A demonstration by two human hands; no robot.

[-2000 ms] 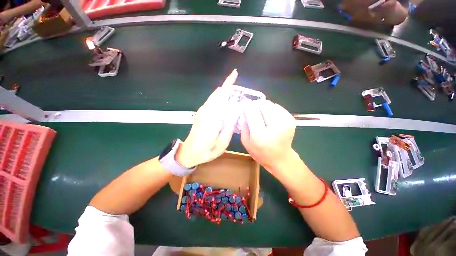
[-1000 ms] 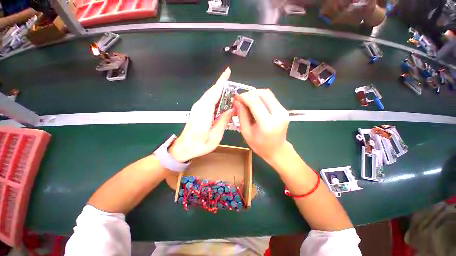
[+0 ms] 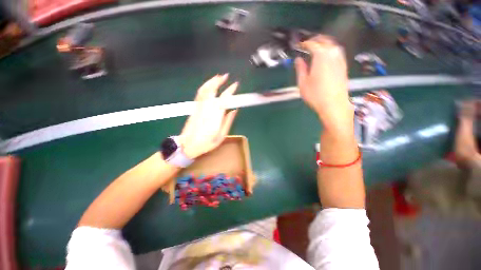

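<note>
My left hand (image 3: 208, 118) is open and empty, with fingers apart, above the pale rail and the back edge of the cardboard box (image 3: 232, 158). Blue cells with red wires (image 3: 208, 190) lie in the near part of the box. My right hand (image 3: 324, 74) is over the green conveyor belt, thumb and fingers apart. Its fingertips are at a blurred dark housing; whether they touch or grip it cannot be told. A white device housing (image 3: 270, 56) lies on the belt left of the right hand, with a bit of blue beside it.
The pale rail (image 3: 126, 117) crosses the view. More housings lie on the belt at left (image 3: 87, 58), top centre (image 3: 233, 20) and upper right. A pile of housings (image 3: 377, 113) is right of my right wrist. Red trays show at left. Another person's arm (image 3: 467, 132) is at the right edge.
My hands have separated. The housing between them is no longer there. My right hand has moved up and right over the belt; the left has opened. The view has shifted and blurred.
</note>
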